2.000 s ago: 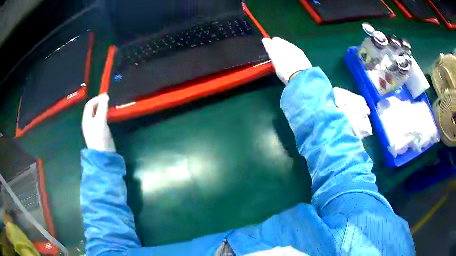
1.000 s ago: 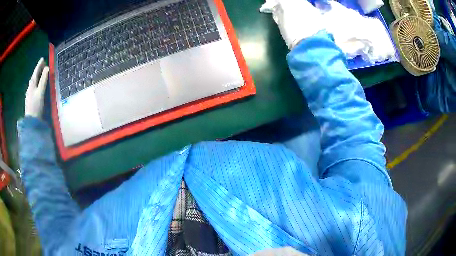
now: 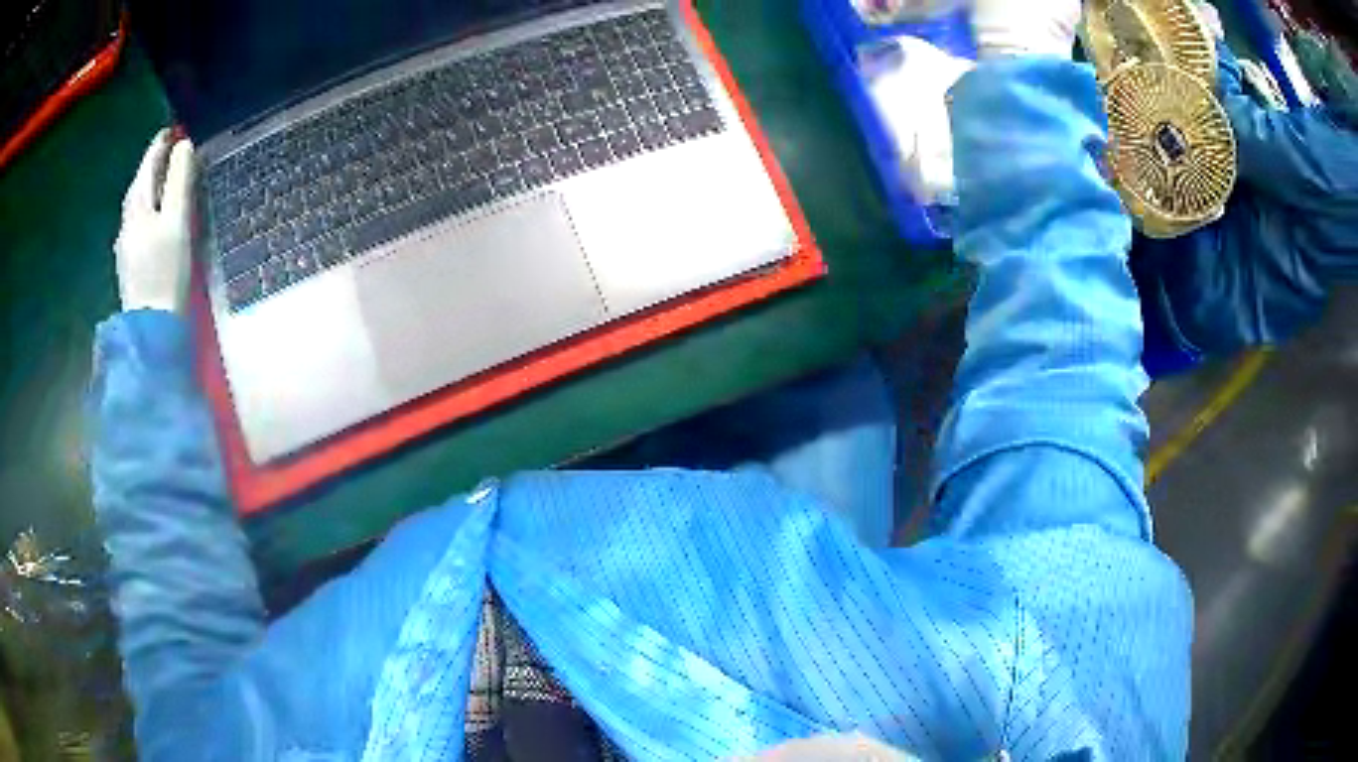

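Observation:
An open laptop [image 3: 477, 276] with a silver-grey base and black keys lies on a red carrier [image 3: 551, 372] in front of me. Its dark screen [image 3: 298, 52] is cut off by the top edge. My left hand [image 3: 157, 223], in a white glove, is at the carrier's left edge; whether it grips the edge does not show clearly. My right hand [image 3: 1025, 27], gloved in white, is over the blue bin at the top edge and partly cut off. Its fingers are hidden. White wipes [image 3: 920, 119] lie in the bin beside it.
The blue bin [image 3: 879, 134] is at the upper right. Beige ribbed fans [image 3: 1172, 146] stand right of it, next to another person's blue sleeve [image 3: 1288, 164]. Another red carrier edge [image 3: 67, 93] shows at the upper left, on the green mat [image 3: 75, 194].
The laptop and carrier, first further away, now lie close to me. My right hand has left the carrier's right side and moved to the bin. My left hand stays at the left side.

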